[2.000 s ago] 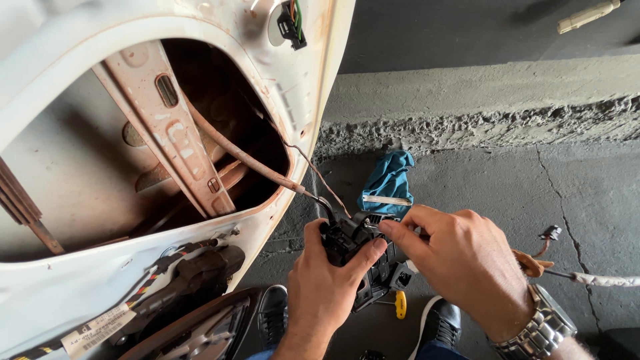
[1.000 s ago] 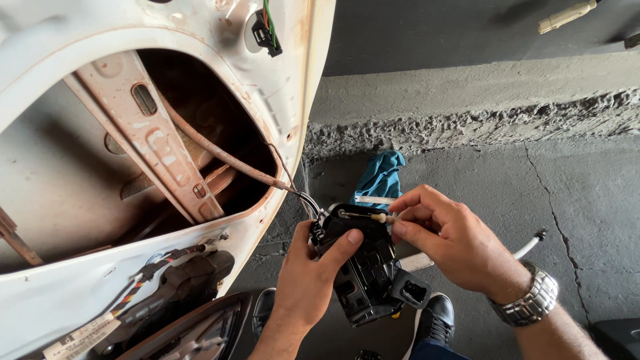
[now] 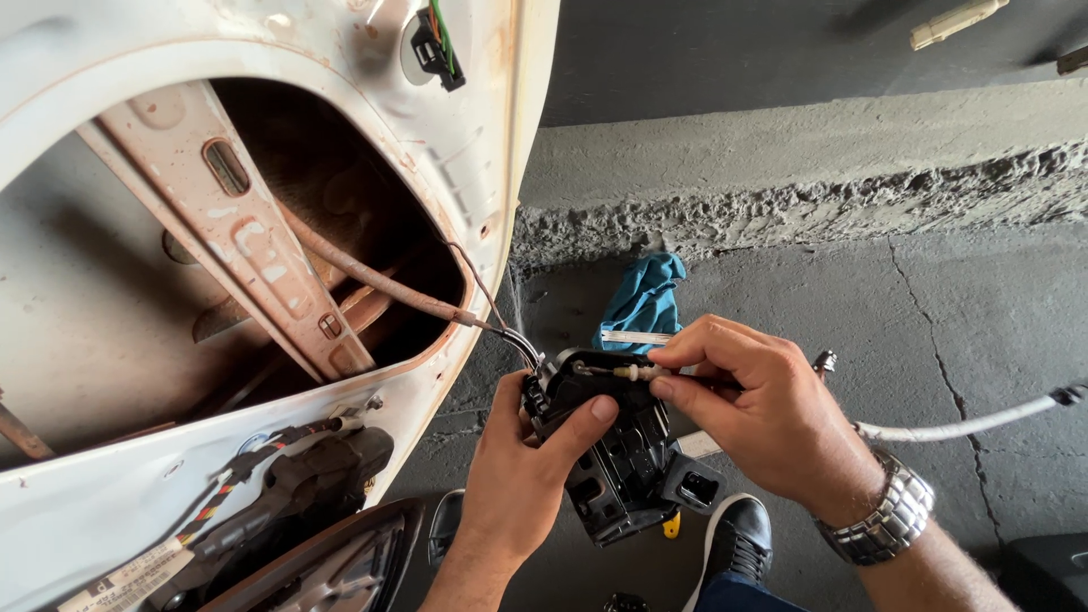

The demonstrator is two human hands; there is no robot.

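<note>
My left hand (image 3: 531, 467) holds a black plastic car door latch (image 3: 625, 463) by its left side, thumb on top. A sheathed wiring harness (image 3: 382, 285) comes out of the opening in the white door and ends in thin wires at the latch's upper left. With thumb and index finger, my right hand (image 3: 756, 408) pinches the pale end fitting (image 3: 642, 372) of a cable, whose thin metal tip lies at the latch's top edge. A white sleeved cable (image 3: 960, 429) shows beyond the right wrist.
The dusty door shell (image 3: 484, 170) stands at the left, with a hanging black connector (image 3: 435, 51). A blue cloth (image 3: 643, 297) lies on the floor behind the latch. Beneath the latch is something yellow (image 3: 671, 525), near my shoe (image 3: 735, 544). A rough concrete ledge (image 3: 765, 204) crosses behind.
Two seconds ago my right fingers were at the latch's top; now they hold the cable's end fitting at its upper right edge. The latch has turned in my left hand.
</note>
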